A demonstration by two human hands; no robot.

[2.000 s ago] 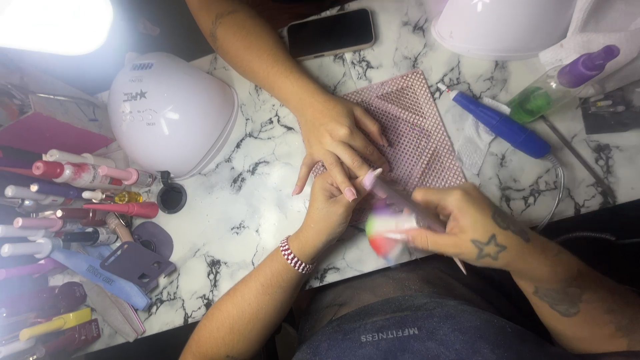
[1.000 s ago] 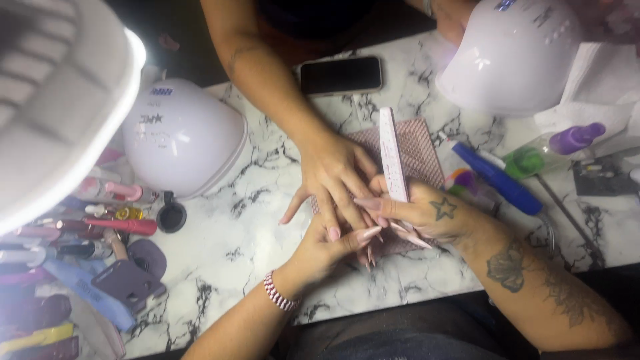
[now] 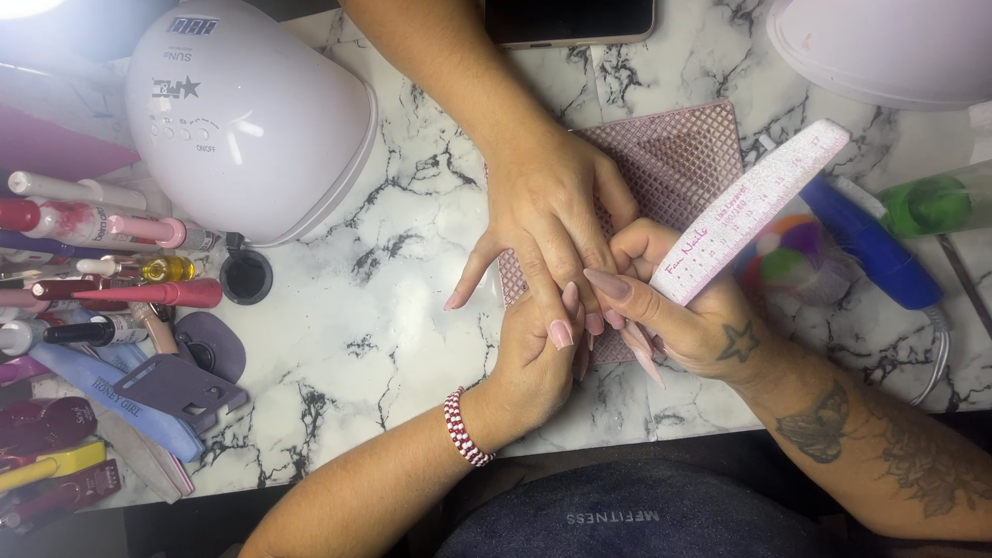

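Note:
A client's hand (image 3: 546, 194) reaches in from the top, fingers spread, over a pink mesh-patterned mat (image 3: 682, 147). Below it my left hand (image 3: 535, 360), with a beaded bracelet (image 3: 463, 428) at the wrist, holds one of that person's fingers, which has a pink nail. Between the thumb and fingers of my right hand (image 3: 682, 325) stands a white glittery nail file (image 3: 756, 209), tilted up to the right. My right fingertips also touch the client's fingers. The undersides of both my hands are partly hidden.
A white nail lamp (image 3: 248, 124) stands at the upper left, another (image 3: 891, 46) at the upper right. Nail polish bottles (image 3: 147, 229) and files (image 3: 116, 395) crowd the left. A phone (image 3: 570, 19) lies at the top. Right are a blue corded tool (image 3: 872, 240), a multicoloured round brush (image 3: 790, 256) and a green bottle (image 3: 930, 201).
The brush that was at my right hand two seconds ago now lies on the table beside the blue tool. The file has swung from nearly upright to tilted right. The view has moved closer.

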